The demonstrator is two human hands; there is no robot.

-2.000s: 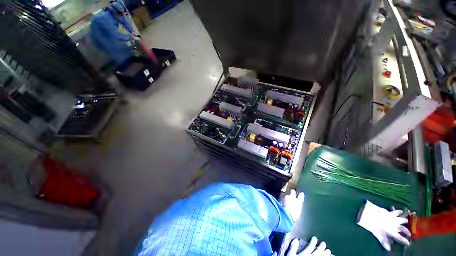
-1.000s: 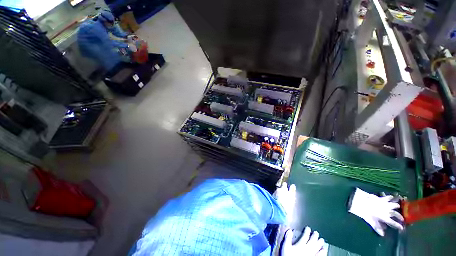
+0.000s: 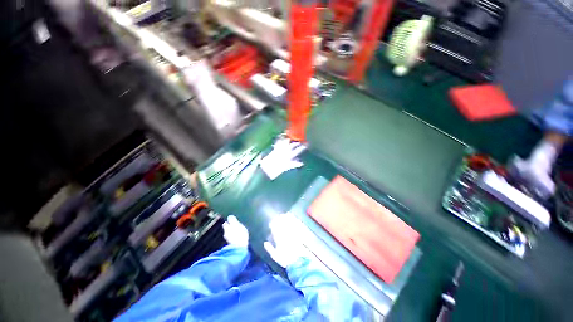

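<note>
My left hand (image 3: 235,231), in a white glove, is at the bench's near left edge beside the rack; it is blurred and its finger pose is unclear. My right hand (image 3: 286,239), also gloved, lies at the bench edge near a long pale bar, fingers apart, with nothing seen in it. An orange-red foam pad (image 3: 364,227) lies on a grey-green plate (image 3: 408,267) right of my right hand. An empty white spare glove (image 3: 283,158) lies flat by the orange-red post (image 3: 301,75). Thin green strands (image 3: 232,170) lie left of it.
A rack of boards (image 3: 147,223) stands at left, against the bench. A black screwdriver (image 3: 447,300) is at lower right. Another person's gloved hand (image 3: 541,168) is at a circuit board (image 3: 493,201) on the right. Another foam pad (image 3: 482,102) lies beyond.
The view has swung to the right, bringing in the foam pads, plate, screwdriver, circuit board and another person's hand. My hands remain near the bench edge.
</note>
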